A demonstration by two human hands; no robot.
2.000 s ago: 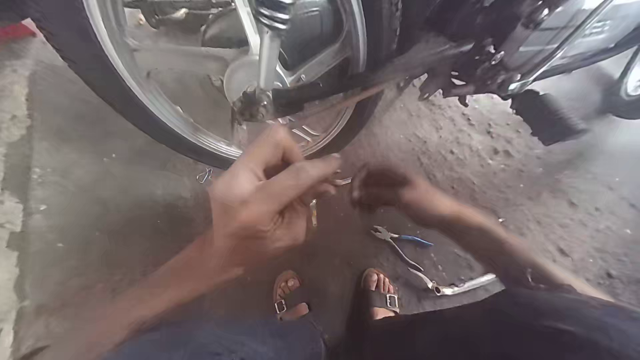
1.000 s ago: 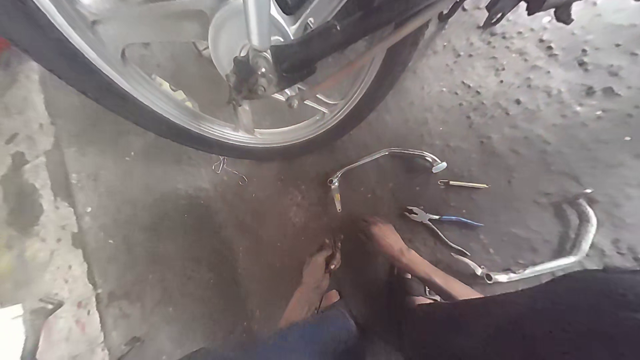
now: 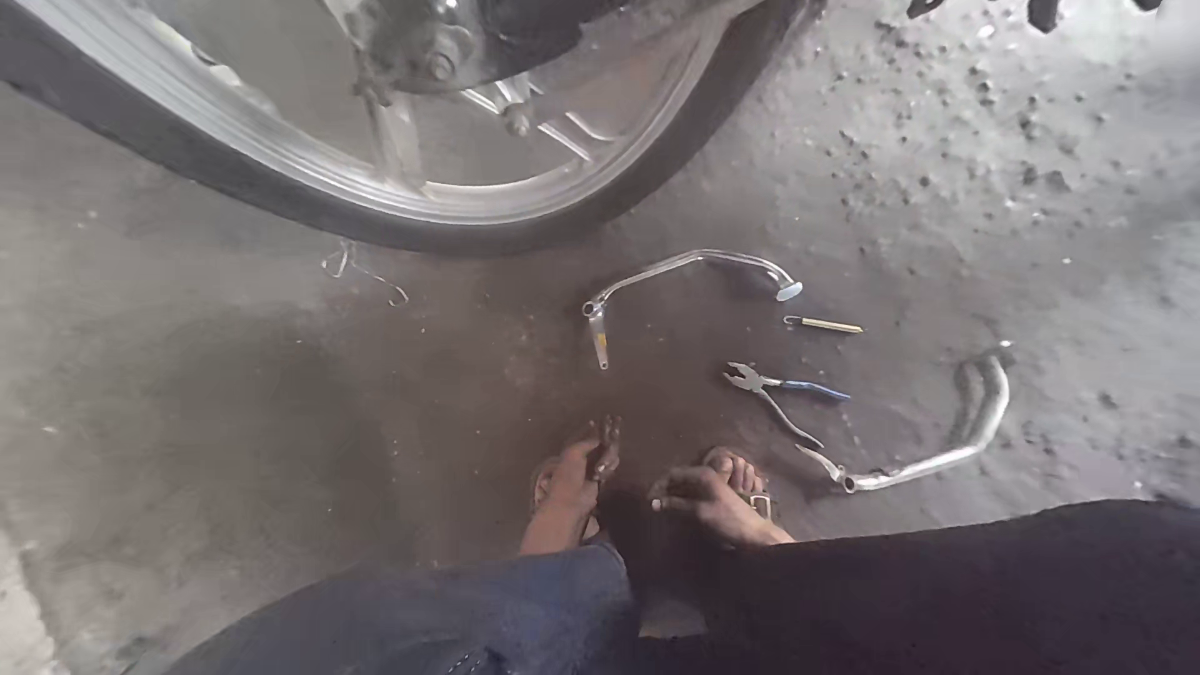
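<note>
My left hand [image 3: 577, 478] is low in the middle, over a sandaled foot, with its fingers pointing up; whether it holds something small I cannot tell. To its right, my right hand [image 3: 712, 502] is beside the other sandaled foot [image 3: 745, 473], its fingers curled and partly in shadow. Above the hands lies a bent chrome pedal lever [image 3: 698, 258] with a flat arm. Right of it are a yellowish coil spring [image 3: 825, 325] and pliers [image 3: 750, 378] with one blue handle, jaws apart. A second bent metal pedal lever or tube [image 3: 937, 462] rests at the right.
A motorcycle wheel with a black tyre [image 3: 487, 239] and silver rim stands across the top. Its axle nut [image 3: 439, 64] shows at the hub. A thin bent wire [image 3: 361, 272] lies on the concrete floor by the tyre. Small grit covers the floor at the upper right.
Both hands have moved down from near the wheel to beside the feet. They were close together two seconds ago and are now apart. The view has shifted and tilted downward.
</note>
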